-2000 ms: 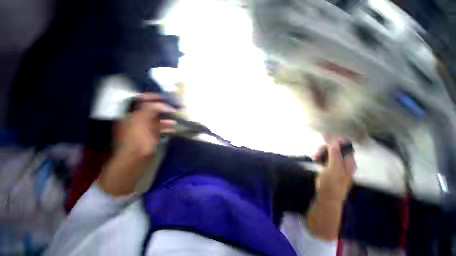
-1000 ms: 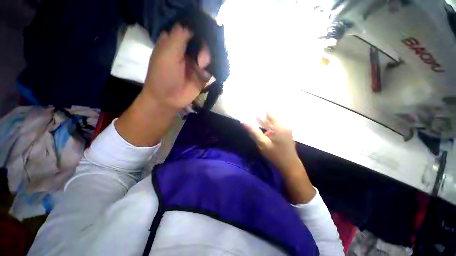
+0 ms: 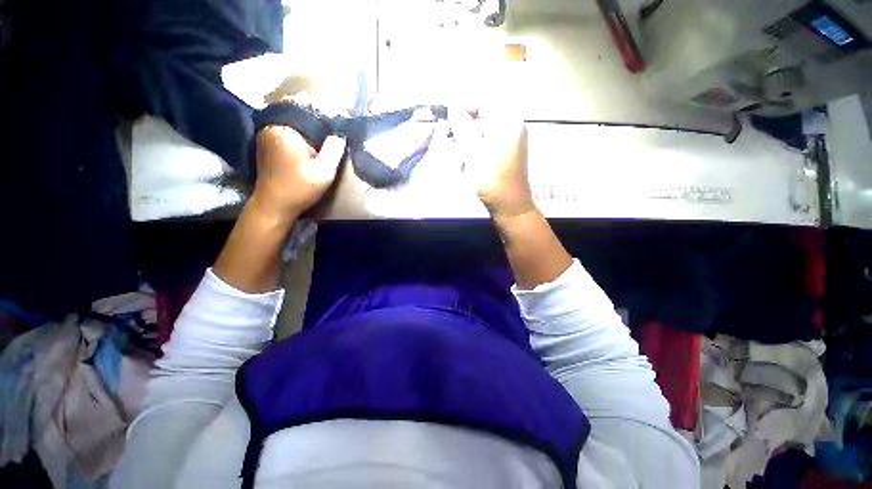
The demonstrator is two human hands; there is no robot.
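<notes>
A narrow dark strip [image 3: 387, 174] lies in loops on the white machine table [image 3: 612, 186], under the lamp glare. My left hand [image 3: 292, 172] is closed on the strip's left part, near the table's front edge. My right hand [image 3: 499, 158] is at the strip's right end, near the needle area. Its fingers are washed out by glare, so its grip cannot be told. The presser foot and needle cannot be made out in the glare.
Red-handled snips [image 3: 621, 36] lie on the bed. A thin dark rod [image 3: 631, 124] runs along it. Dark navy cloth [image 3: 182, 76] covers the left side. A red bin [image 3: 672, 372] with cream scraps [image 3: 760, 396] is below right, a pale heap [image 3: 72, 382] below left.
The view has turned and levelled. My left hand has lowered with the strip onto the table. My right hand has moved from the table's front edge up onto the bed, into the glare.
</notes>
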